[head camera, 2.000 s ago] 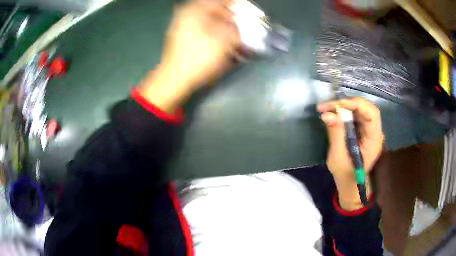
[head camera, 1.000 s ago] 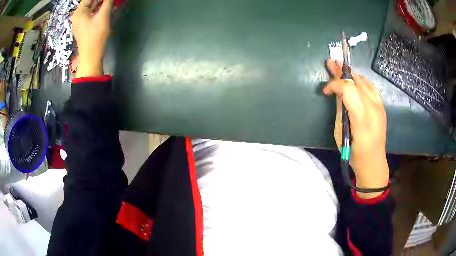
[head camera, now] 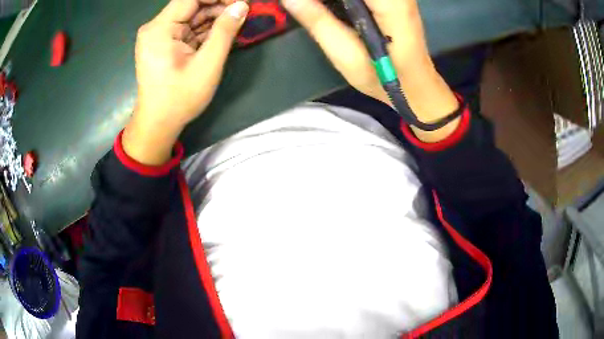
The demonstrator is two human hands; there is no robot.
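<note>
A red housing (head camera: 263, 24) with a dark centre is at the top edge of the view, between my two hands. My left hand (head camera: 189, 63) holds it by its left side with thumb and fingers. My right hand (head camera: 381, 49) holds the soldering iron (head camera: 384, 69), with its green band and black cord showing. The iron's tip is cut off by the top edge. My right fingertips are near the housing's right side; whether they touch it I cannot tell.
A loose red housing (head camera: 59, 48) lies on the dark green bench (head camera: 93, 99). More red parts and a silvery-white heap (head camera: 9, 142) lie at the left edge. A blue-rimmed fan (head camera: 34, 283) is at lower left. A brown carton (head camera: 520, 112) and white trays (head camera: 588, 73) are at right.
My left hand has come from the heap at the left to the centre with a red housing. My right hand has moved left towards it, with the iron. The view has shifted.
</note>
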